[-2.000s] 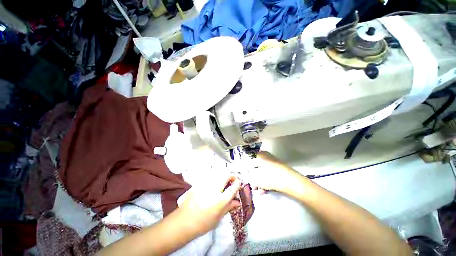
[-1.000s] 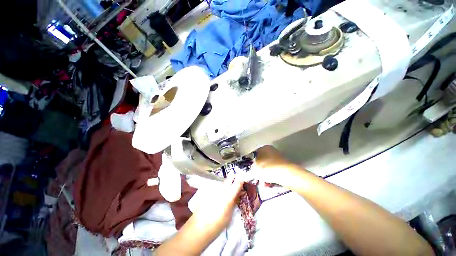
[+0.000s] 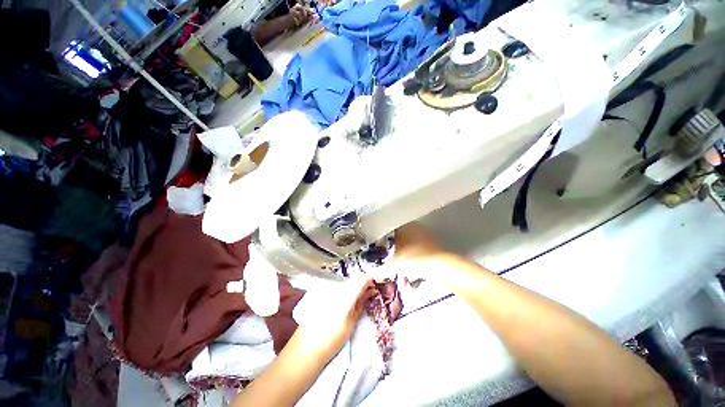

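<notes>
The rust-brown lining point(image 3: 179, 290) lies in folds left of the machine head. White-backed pieces point(image 3: 238, 350) with a frayed speckled red tweed edge point(image 3: 383, 330) run from under the needle area toward me. My left hand point(image 3: 338, 306) holds the cloth at the tweed edge, just in front of the presser foot point(image 3: 374, 254). My right hand point(image 3: 417, 258) lies close to the right of the needle area, against the cloth; its fingertips are overexposed and partly hidden, so its grip is unclear.
The cream-white sewing machine point(image 3: 429, 159) reaches in from the right, with a white tape roll point(image 3: 262, 179) on its front and a size-label strip point(image 3: 521, 167) hanging. Blue cloth point(image 3: 318, 75) lies behind. Another person's hand point(image 3: 298, 14) shows at the top. Dark cloth is heaped left.
The view has shifted and tilted, so the machine sits further left and more slanted. My left hand is closer to the needle than two seconds ago. Another person's hand has come into view.
</notes>
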